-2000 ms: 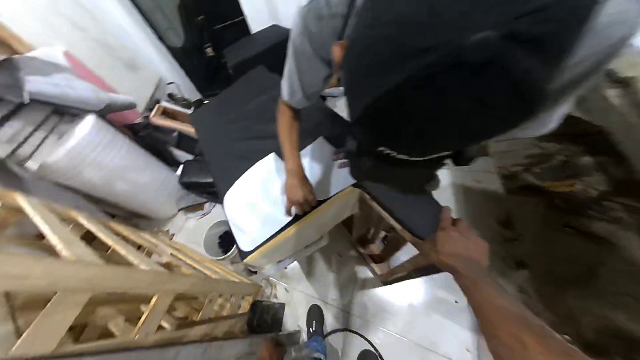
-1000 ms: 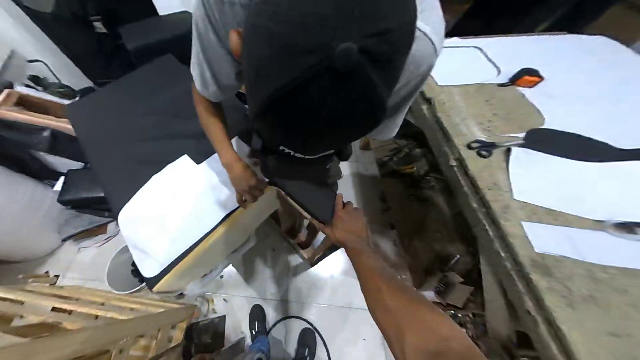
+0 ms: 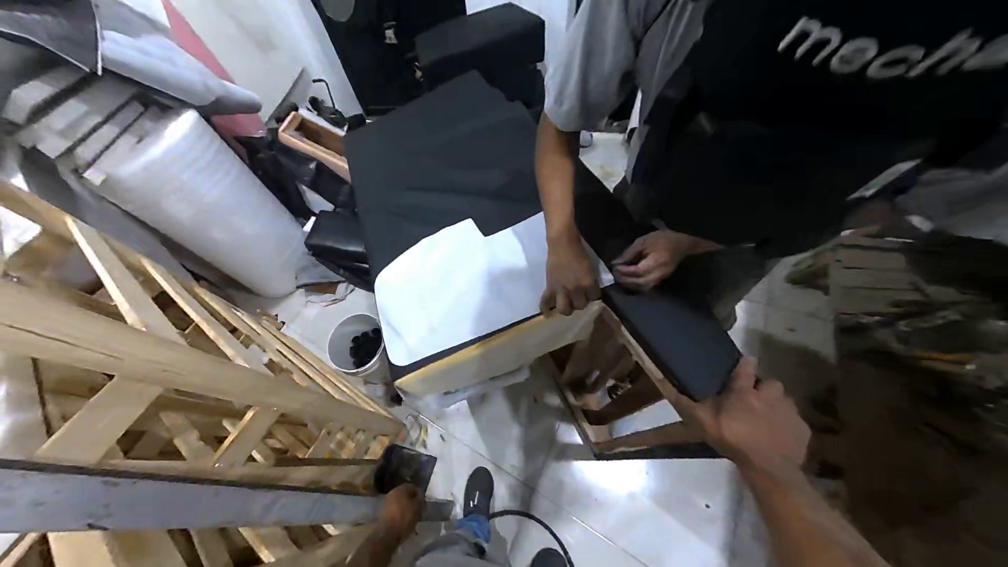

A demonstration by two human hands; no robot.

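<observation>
My right hand [image 3: 760, 417] grips the outer corner of a black-covered panel [image 3: 669, 331] on an open wooden furniture frame [image 3: 622, 409]. At the bottom, my left hand [image 3: 400, 508] is against a dark boxy object [image 3: 404, 468]; its grip is unclear. Beside the frame is a foam-edged cushioned part [image 3: 504, 346], with white sheet material [image 3: 449, 295] over black fabric [image 3: 441, 165]. A co-worker's hand [image 3: 571, 276] presses the white sheet at the padded edge. The co-worker's other hand [image 3: 650, 258] pinches material where the two parts meet.
Slatted wooden frames [image 3: 189, 370] fill the lower left. Behind them stands a wrapped white roll [image 3: 197, 189]. A white bucket [image 3: 350, 346] with dark pieces sits on the tiled floor near the cushion. A dark hose [image 3: 539, 524] curves by my feet. The co-worker [image 3: 709, 118] leans over the upper right.
The co-worker's head and body have shifted, and a second hand of theirs now shows at the joint. My right hand stays on the panel corner. The view has swung left from the worktable.
</observation>
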